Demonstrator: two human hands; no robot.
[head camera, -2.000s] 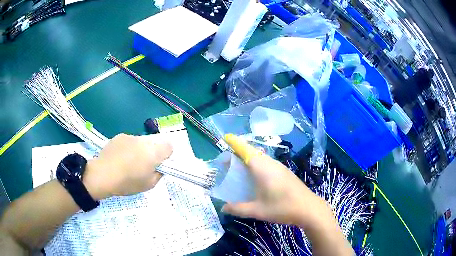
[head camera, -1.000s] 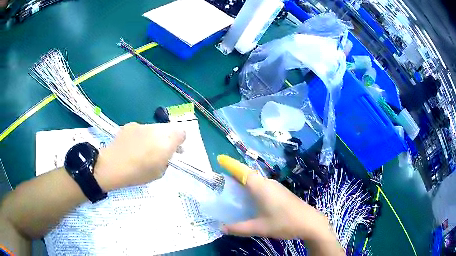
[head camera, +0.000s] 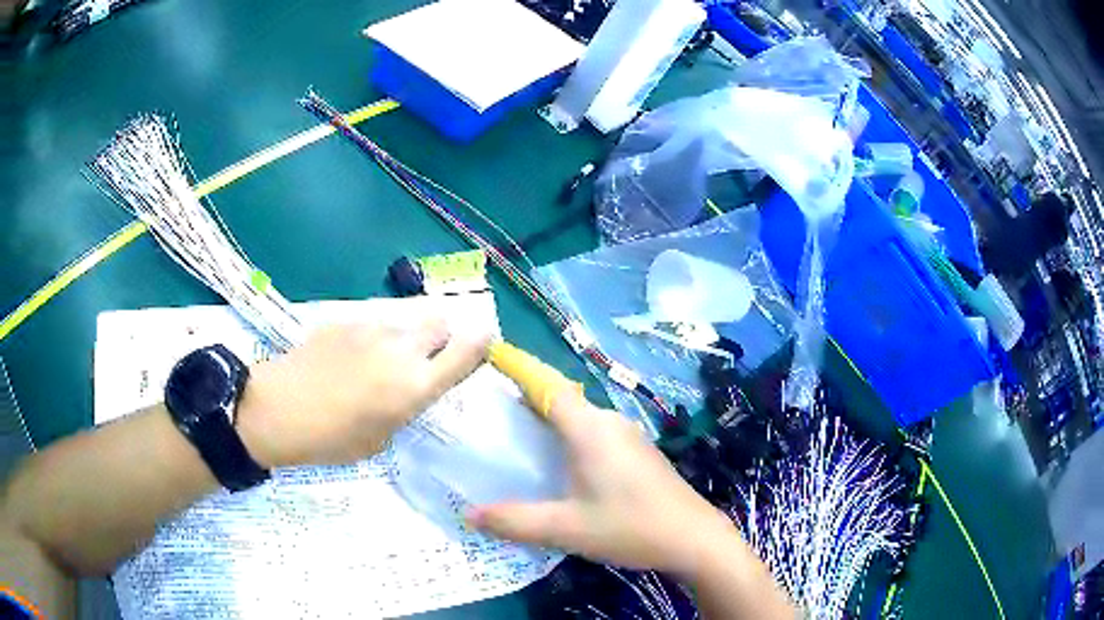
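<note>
My left hand [head camera: 351,388], with a black watch on the wrist, is closed around a long bundle of white wires [head camera: 200,242]. The wires fan out at the far left end, and a small green tag sits on the bundle. My right hand [head camera: 593,484], with a yellow finger cot [head camera: 533,375], holds a translucent whitish sleeve [head camera: 478,454] between thumb and fingers. The sleeve is against my left hand and hides the near wire ends. Both hands are above the printed drawing [head camera: 327,545].
A black connector with a green label [head camera: 448,271] lies at the drawing's top edge. Beyond are a multicoloured harness [head camera: 448,212], a clear bag [head camera: 678,158], a blue bin [head camera: 884,315] and a blue box with paper [head camera: 442,103]. A wire heap [head camera: 823,509] lies at right.
My right hand has moved left with the sleeve, up to my left hand. The near wire ends, visible before, are now covered. The view has shifted slightly.
</note>
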